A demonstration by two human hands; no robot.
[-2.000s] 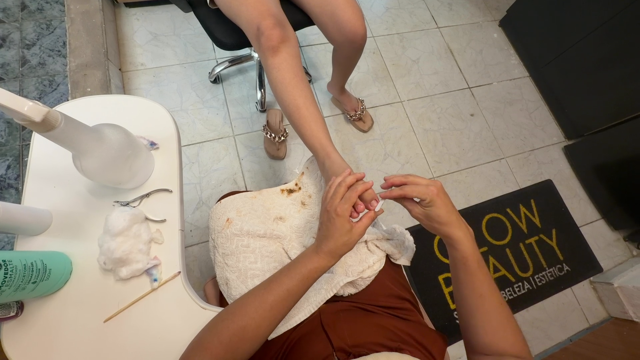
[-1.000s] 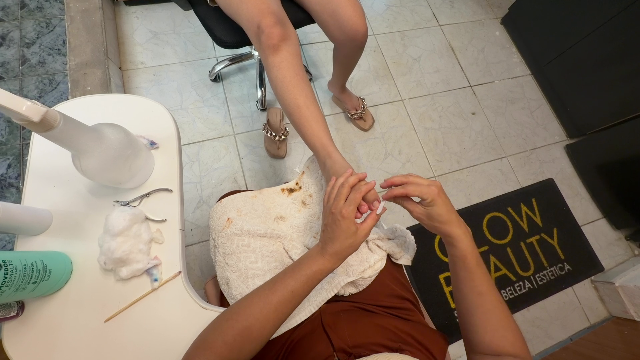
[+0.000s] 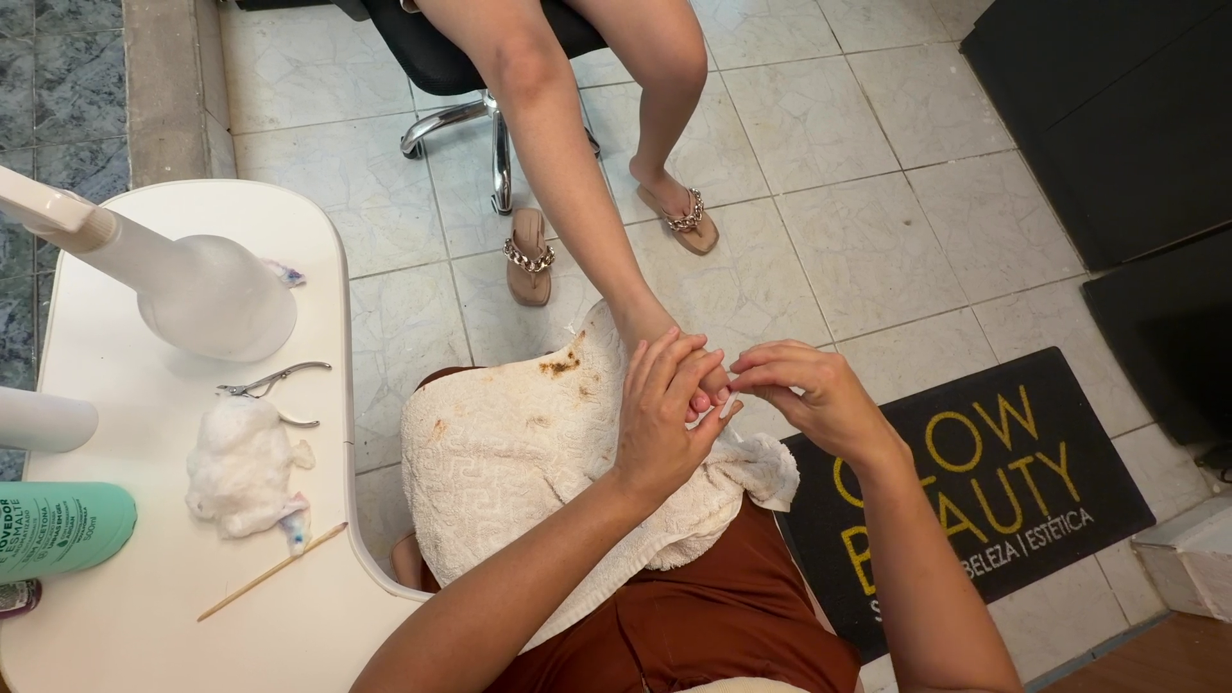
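Note:
Another person's bare foot (image 3: 705,371) rests on a stained white towel (image 3: 510,452) spread over my lap. My left hand (image 3: 667,414) lies over that foot, its fingers curled around the front part and toes. Close to the toes, my right hand (image 3: 804,390) has its thumb and fingertips pinched together. A small white piece (image 3: 731,404) shows between the two hands at the toes; what it is and which fingers grip it are too small to tell.
On the white table (image 3: 308,616) at left are a spray bottle (image 3: 217,294), a cuticle nipper (image 3: 274,380), cotton (image 3: 241,469), a wooden stick (image 3: 272,571) and a green bottle (image 3: 67,525). A sandal (image 3: 528,260), a wheeled chair (image 3: 452,48) and a black mat (image 3: 972,500) stand on the tiles.

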